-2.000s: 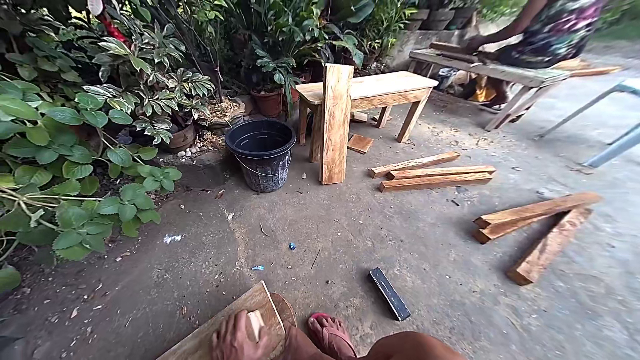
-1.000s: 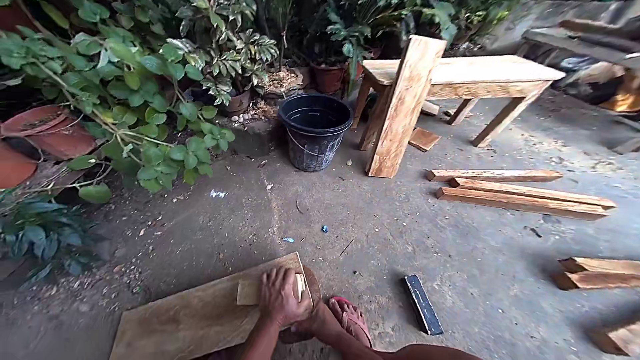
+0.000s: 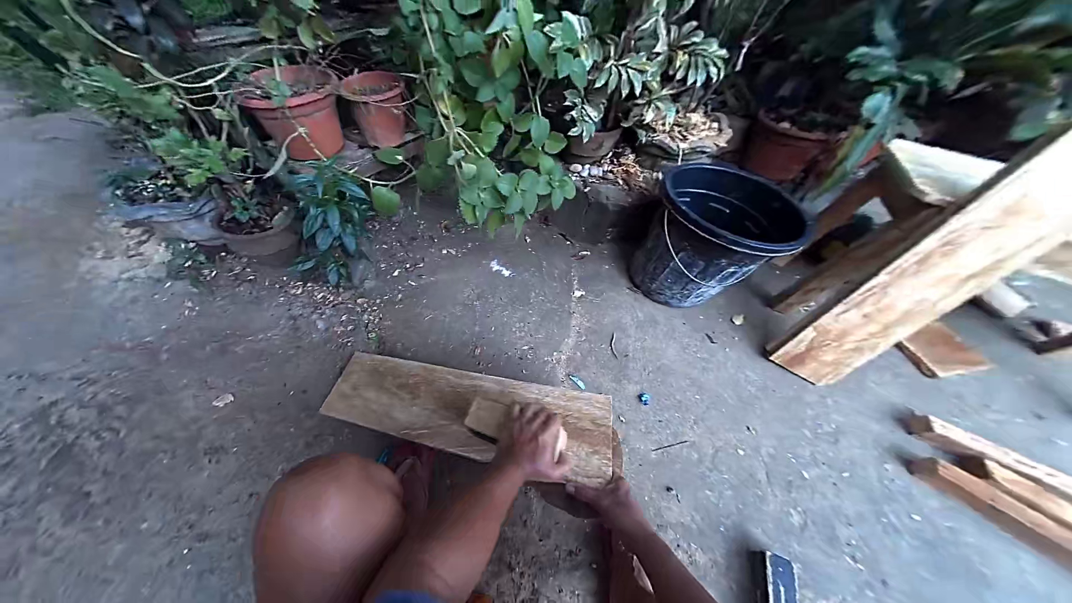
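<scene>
My left hand (image 3: 532, 444) is closed over a pale wooden block (image 3: 487, 417), which lies on the face of a flat wooden board (image 3: 402, 394). The block has a dark lower edge; its underside is hidden. At the board's near right corner, my right hand (image 3: 607, 501) grips the edge, its fingers partly out of sight. The board lies low in front of my bent knee, and a rounded brown object (image 3: 618, 452) shows just beyond its right end.
A black bucket (image 3: 703, 243) stands ahead, near potted plants (image 3: 301, 117). A long plank (image 3: 913, 276) leans against a wooden bench (image 3: 946, 172) at right. Wooden bars (image 3: 997, 494) and a black-faced block (image 3: 777, 578) lie on the concrete at lower right.
The view has swung far to the left. My left hand stays on the block, which has shifted along the board, away from its right end. My right hand now shows more clearly at the corner.
</scene>
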